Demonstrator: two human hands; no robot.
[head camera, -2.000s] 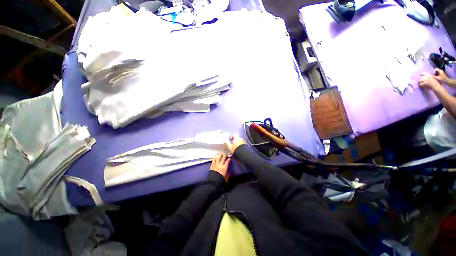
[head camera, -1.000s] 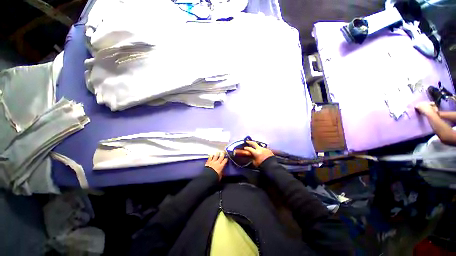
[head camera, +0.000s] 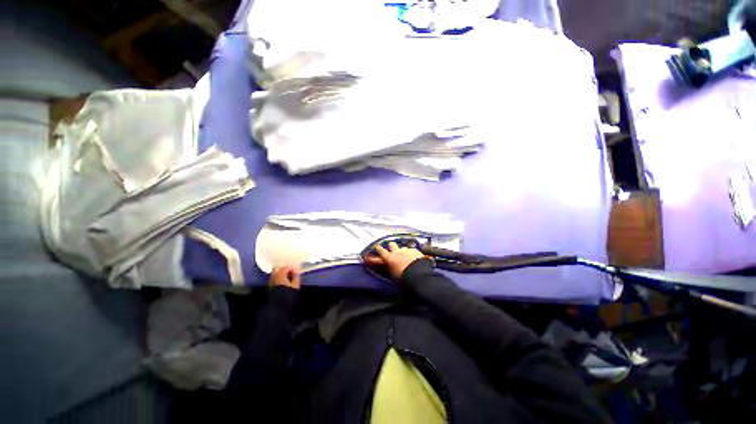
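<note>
A long white garment piece (head camera: 319, 233) lies flat near the front edge of the purple-covered table. My right hand (head camera: 398, 258) grips the handle of the steam iron (head camera: 378, 262), which rests on the right part of the piece. The iron's sole is mostly hidden under the hand. My left hand (head camera: 286, 277) is at the piece's left front edge, with its fingertips on the cloth; whether they pinch it cannot be told.
A loose white pile (head camera: 356, 124) lies farther back. A layered stack (head camera: 178, 203) lies on the cloth-covered box at left. A cream strip (head camera: 222, 248) is at the table's left edge. The iron's hose (head camera: 514, 262) runs right, past a brown block (head camera: 635, 228).
The view has turned left. My right hand has taken hold of the iron and moved it left onto the piece. My left hand has moved to the piece's left end.
</note>
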